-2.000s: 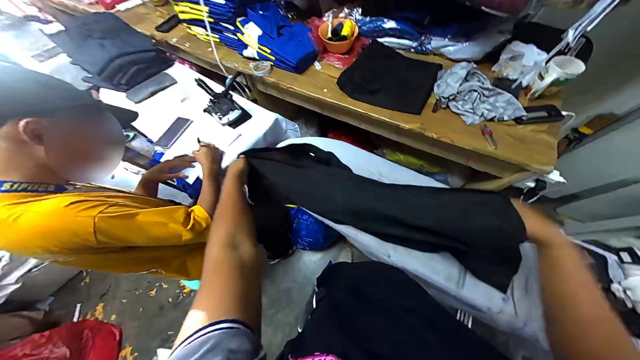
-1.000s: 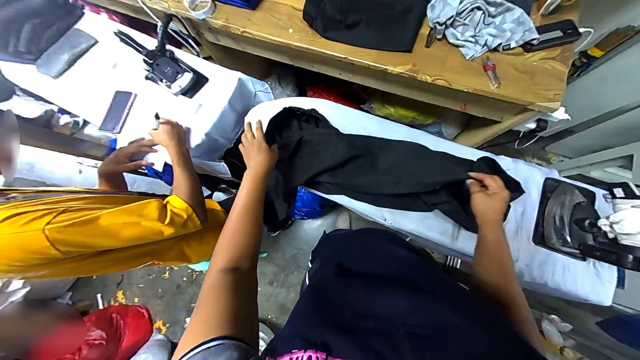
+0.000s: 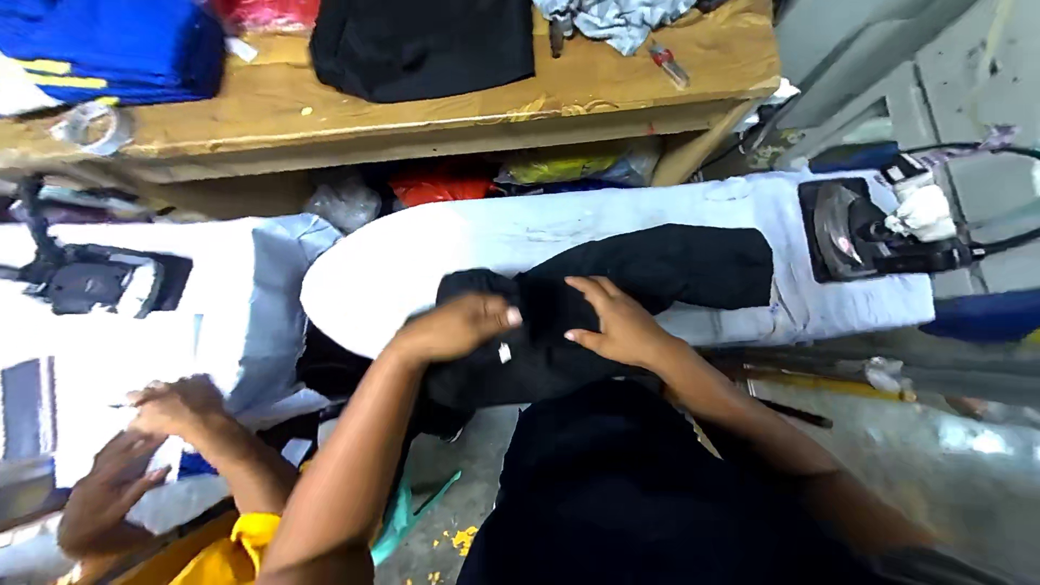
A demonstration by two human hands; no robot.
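A black cloth garment (image 3: 691, 260) lies across a white padded ironing board (image 3: 390, 252), one length reaching right and the rest bunched near my body. My left hand (image 3: 459, 325) is over its left part, fingers slightly bent, above a small white tag (image 3: 504, 353). Over the middle of the garment is my right hand (image 3: 617, 325), thumb and fingers spread. Whether either hand pinches the cloth cannot be told for the left; the right grips nothing. A steam iron (image 3: 869, 231) rests on a dark pad at the board's right end.
A wooden table (image 3: 455, 126) runs behind the board, bearing folded black cloth (image 3: 422, 45), blue garments (image 3: 114, 49) and a tape roll (image 3: 93, 128). At left, a co-worker's hands (image 3: 175, 406) are by a white-covered table with another iron (image 3: 97, 280). A grey cabinet stands right.
The garment was stretched lengthwise between my hands; now its left part is bunched toward my body. My hands have come closer together over it. The view has shifted.
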